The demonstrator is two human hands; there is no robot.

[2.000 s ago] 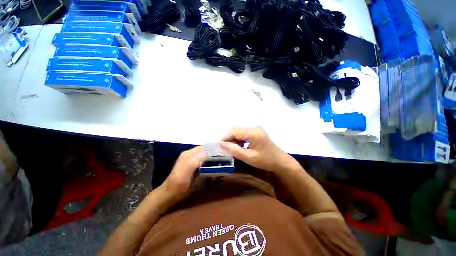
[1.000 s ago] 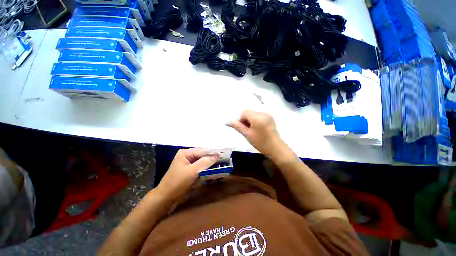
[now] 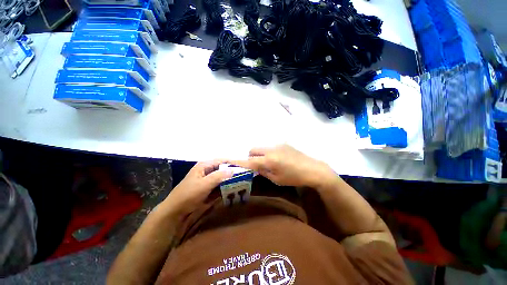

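A blue and white retail carton [image 3: 235, 190] is held over my lap, just off the table's front edge. Its face with a dark cable picture shows towards my body. My left hand [image 3: 197, 182] grips the carton's left side, with the thumb along its top end. My right hand [image 3: 283, 165] is at the carton's upper right corner, with its fingers against the end. Whether the end flap is fully shut is hard to tell under the fingers.
Finished boxes [image 3: 100, 96] stand in a stepped stack at left. Coiled black cables [image 3: 328, 50] lie heaped mid-table. Flat cartons [image 3: 389, 137] lie right of them, with a cable on top. Rows of blue cartons [image 3: 445, 33] and greyish ribbed pieces [image 3: 457, 111] stand at far right. Red stools flank me.
My right hand has come back from above the table to the carton. The carton has tilted, so its printed face now shows and its opening no longer does.
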